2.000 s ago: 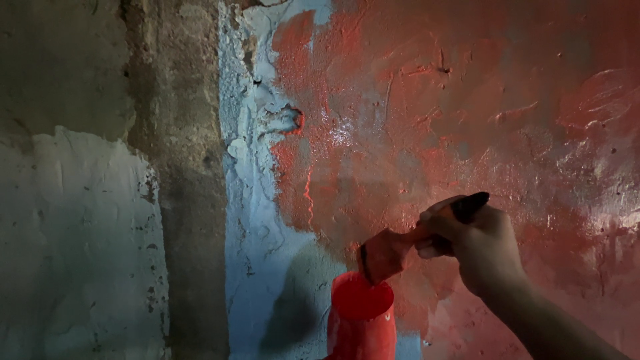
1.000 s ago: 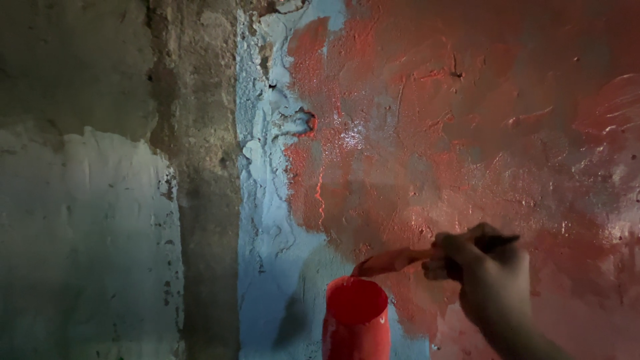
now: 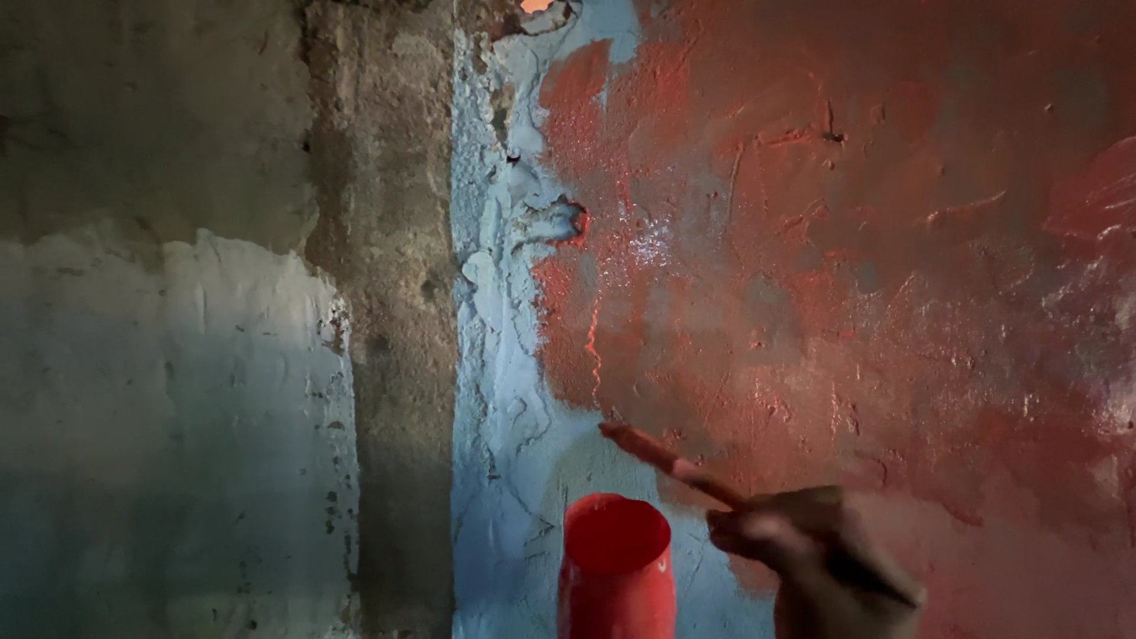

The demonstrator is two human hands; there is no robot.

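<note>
My right hand (image 3: 799,550) grips the handle of a paintbrush (image 3: 666,460), which slants up to the left and shows its narrow side. The brush's tip is at the lower edge of the red paint on the wall (image 3: 799,311), beside the bare light-blue paint (image 3: 510,399); whether it touches the wall is hard to tell. Just below the brush and left of my hand stands a red container (image 3: 617,568) with an open round top, its inside red. Its lower part is cut off by the frame, and what holds it up is hidden. My left hand is out of view.
Left of the blue strip runs a rough bare cement band (image 3: 399,355). Farther left is a grey-green wall patch (image 3: 248,399) with a ragged upper edge. A chipped hollow (image 3: 559,220) breaks the plaster at the border of blue and red.
The brush was over the container's mouth two seconds ago and at its rim one second ago; now it is above the container with its tip up at the wall. My right hand is lower in view.
</note>
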